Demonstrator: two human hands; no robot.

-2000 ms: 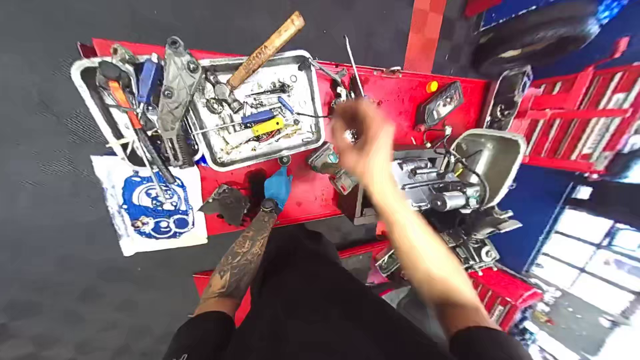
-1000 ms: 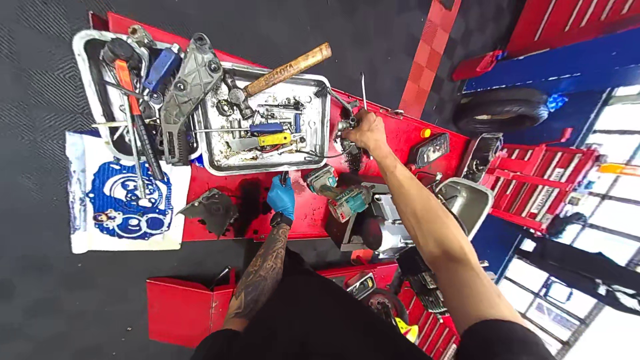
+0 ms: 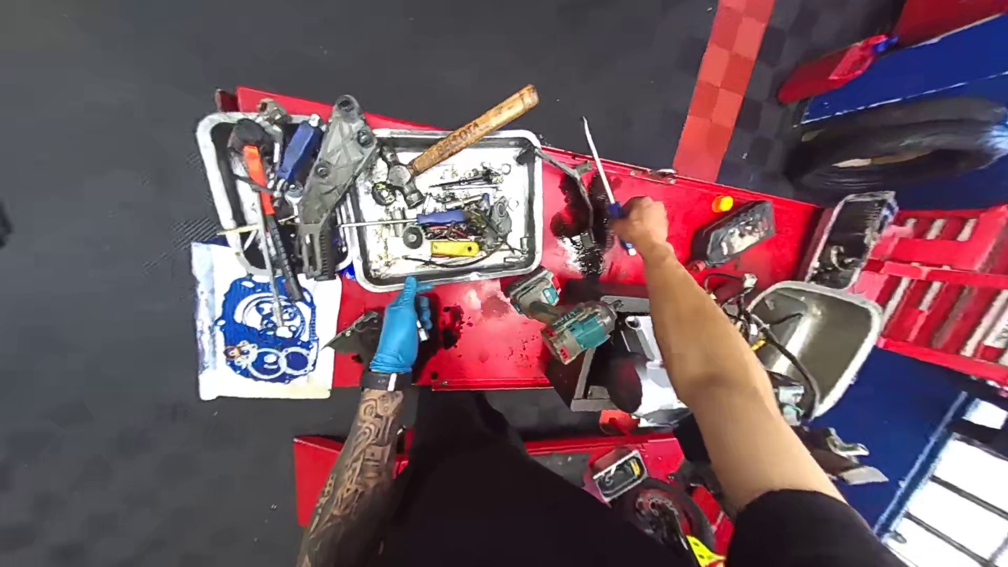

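My left hand [image 3: 398,331], in a blue glove, is at the near edge of a metal tray [image 3: 370,285], its fingers curled round a small metal part or tool that is mostly hidden. My bare right hand [image 3: 642,224] is closed on a screwdriver [image 3: 600,167] with a blue handle and a long shaft that points away from me. Left of that hand, a bent metal lever [image 3: 581,189] lies by a dark oily patch. A hammer [image 3: 472,134] with a wooden handle rests across the tray among small tools. A teal cordless impact driver [image 3: 581,329] lies between my hands.
At the left, a second tray [image 3: 213,169] holds pliers and a metal bracket [image 3: 335,169]. Below it, blue gaskets [image 3: 268,327] lie on a white sheet. To the right are a dark housing [image 3: 736,233], a yellow cap [image 3: 722,203] and a metal basin [image 3: 858,315] with cables.
My right hand now holds the screwdriver, a little to the right of the lever, where a second ago it was over the parts there. The view has shifted.
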